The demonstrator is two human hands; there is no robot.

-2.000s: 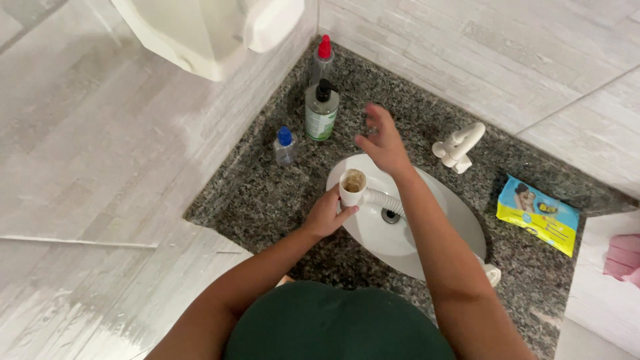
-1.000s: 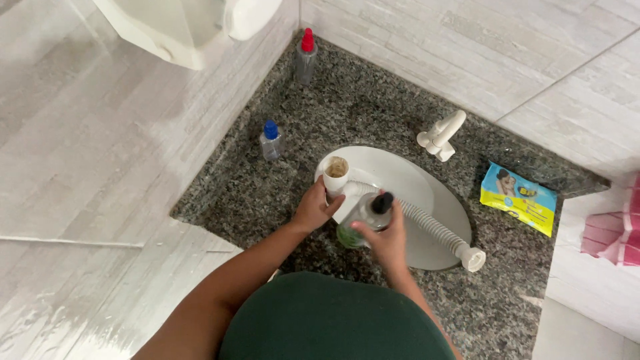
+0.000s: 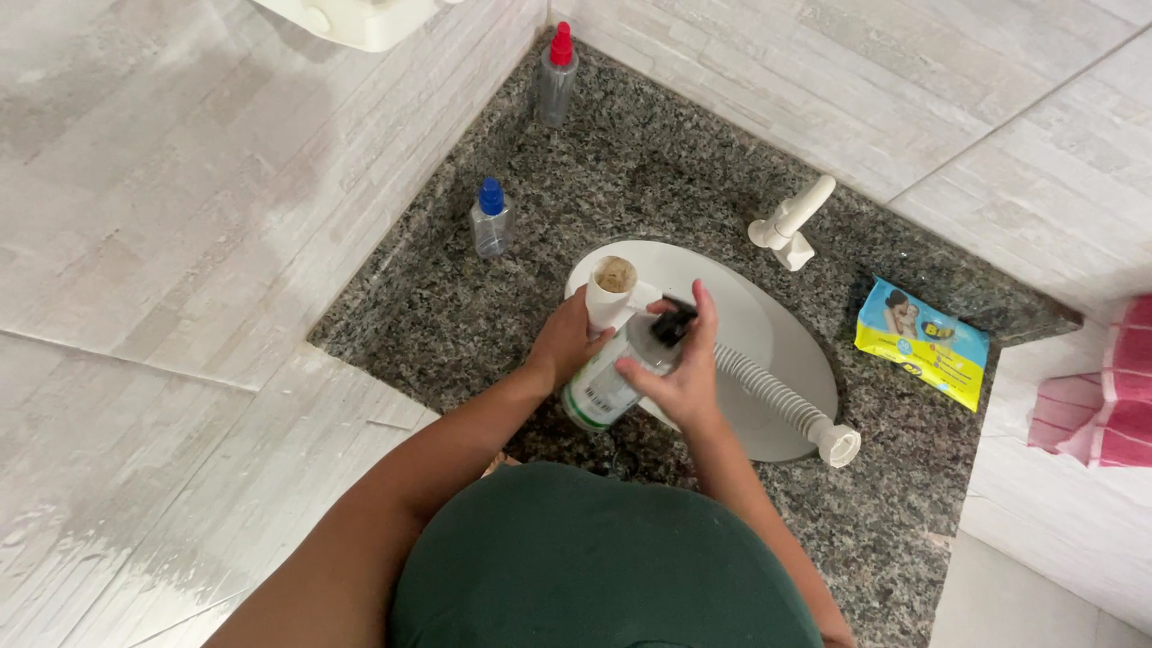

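My left hand (image 3: 562, 346) grips a white plastic drain trap (image 3: 605, 309), its open end tilted up and showing brownish residue inside. From the trap a white corrugated hose (image 3: 765, 387) runs across the oval washbasin (image 3: 693, 265), and its end fitting (image 3: 839, 445) lies past the basin's right rim. Close beside the trap, my right hand (image 3: 679, 369) is at a clear pump bottle (image 3: 609, 382) with a black pump head (image 3: 671, 324). The thumb is at the bottle's shoulder and the fingers are around the pump. The hand partly hides the bottle's top.
A blue-capped small bottle (image 3: 492, 225) and a red-capped bottle (image 3: 558, 81) stand on the left of the granite counter (image 3: 648, 171). Behind the basin is a white faucet (image 3: 792, 220). A wipes pack (image 3: 922, 342) lies at right, near a hanging red and white cloth (image 3: 1120, 387).
My right hand was empty above the basin two seconds ago; the pump bottle then stood at the back left and is now beside the trap. The hose end now lies past the basin's right rim.
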